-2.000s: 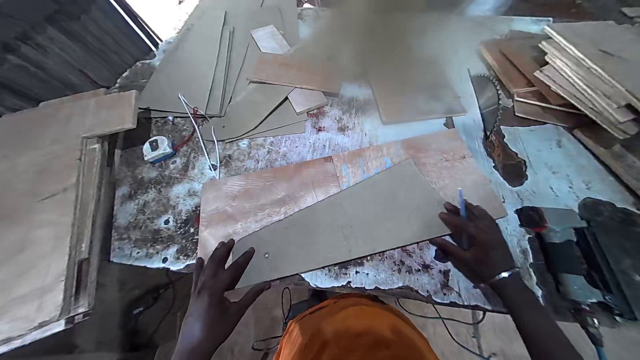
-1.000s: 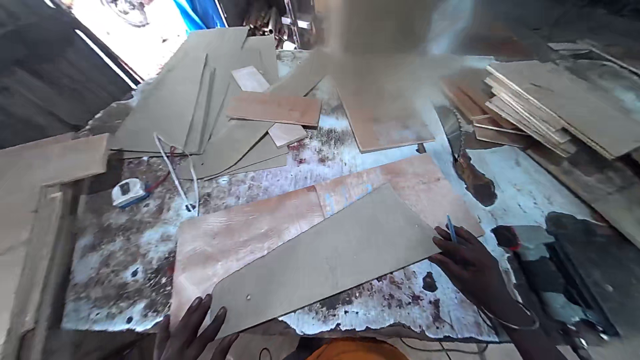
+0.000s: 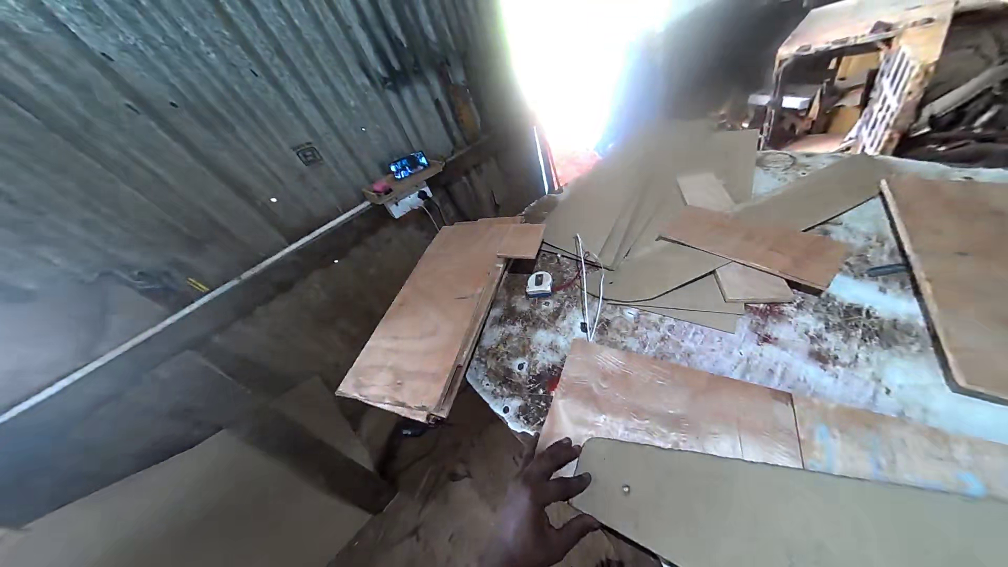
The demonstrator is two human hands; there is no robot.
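My left hand (image 3: pixel 547 500) lies at the left end of a grey-brown tapered flat panel (image 3: pixel 756 500), fingers spread, with fingertips on or beside its edge. The panel has a small hole near that end and overlaps a reddish plywood board (image 3: pixel 669 394) on the worn, stained worktop (image 3: pixel 512 346). The far right part of the panel is cut off by the frame. My right hand is out of view. A white tape measure (image 3: pixel 539 284) and a bent white cable (image 3: pixel 584 291) lie beyond the board.
Stacked plywood (image 3: pixel 425 315) stands left of the worktop. Loose offcuts (image 3: pixel 764 244) and thin sheets lie at the back, a larger board (image 3: pixel 961 268) at the right. A lit phone (image 3: pixel 409 164) rests on a small shelf (image 3: pixel 403 184) by the corrugated metal wall (image 3: pixel 236 118).
The view has swung strongly left, showing the wall and shelf. My right hand, which was on the panel with a blue pencil-like tool, has left the view. My left hand is still at the panel's left end.
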